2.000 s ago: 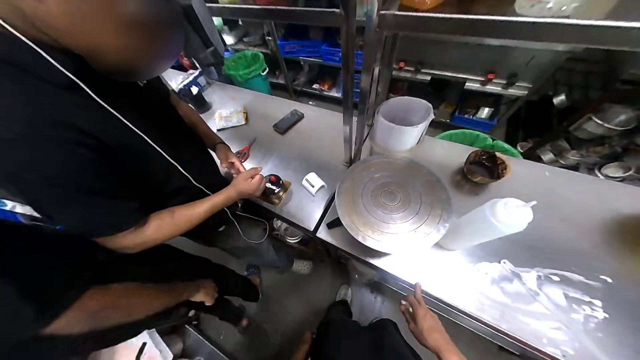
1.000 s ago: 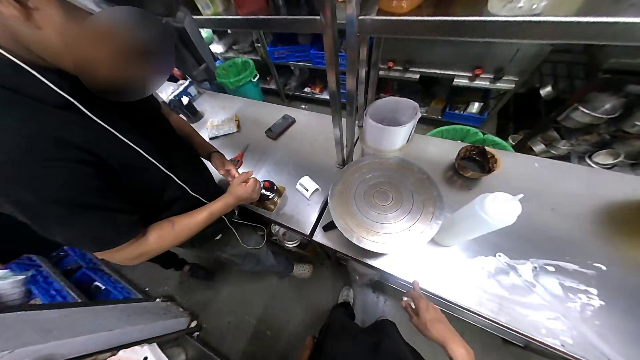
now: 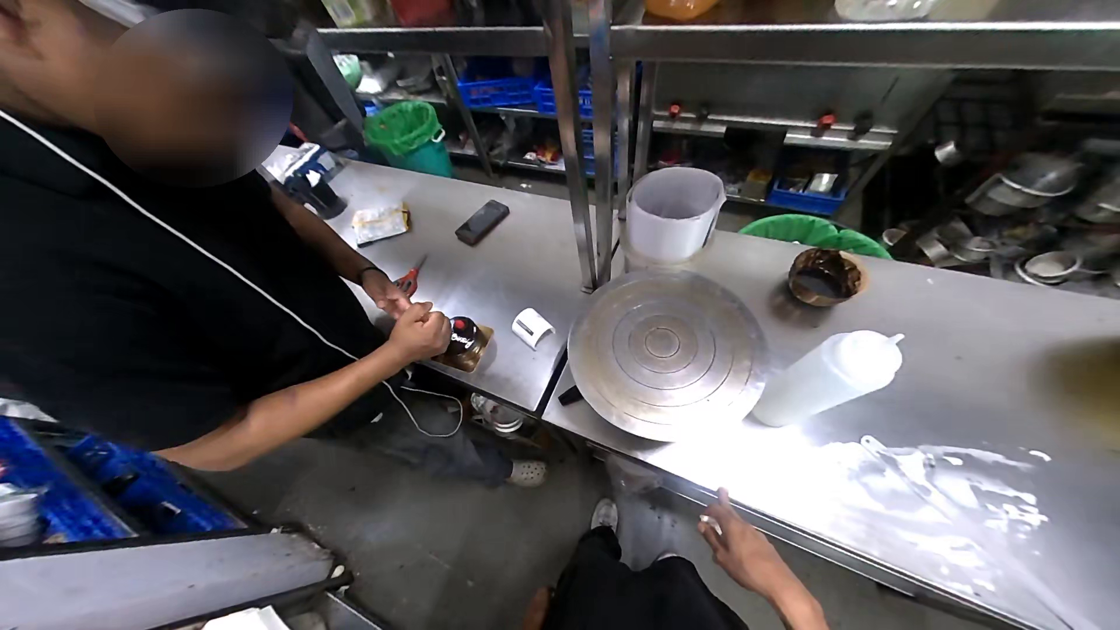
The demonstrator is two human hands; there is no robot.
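My right hand (image 3: 742, 547) is just off the front edge of the steel table, index finger extended; a small white spot shows at its fingers, too unclear to name. Of my left arm only a bit of skin (image 3: 536, 608) shows at the bottom edge, beside my dark trousers. On the table, a round metal turntable (image 3: 662, 350) lies nearest, with a translucent squeeze bottle (image 3: 827, 376) leaning beside it. A bowl smeared with dark brown sauce (image 3: 822, 278) and a white plastic tub (image 3: 674, 214) stand behind. Clear plastic film (image 3: 954, 507) lies to the right.
At the left, a co-worker's hands (image 3: 407, 319) are beside a small dark glossy cake (image 3: 462, 337) on a gold board. Near them are red-handled scissors (image 3: 409, 280), a curved white piece (image 3: 532, 327) and a dark phone-like object (image 3: 482, 222). Steel shelf posts (image 3: 582, 149) rise between the tables.
My right hand's fingers have drawn closer together than in the earliest frame. The view has shifted, and blue crates now show at the lower left.
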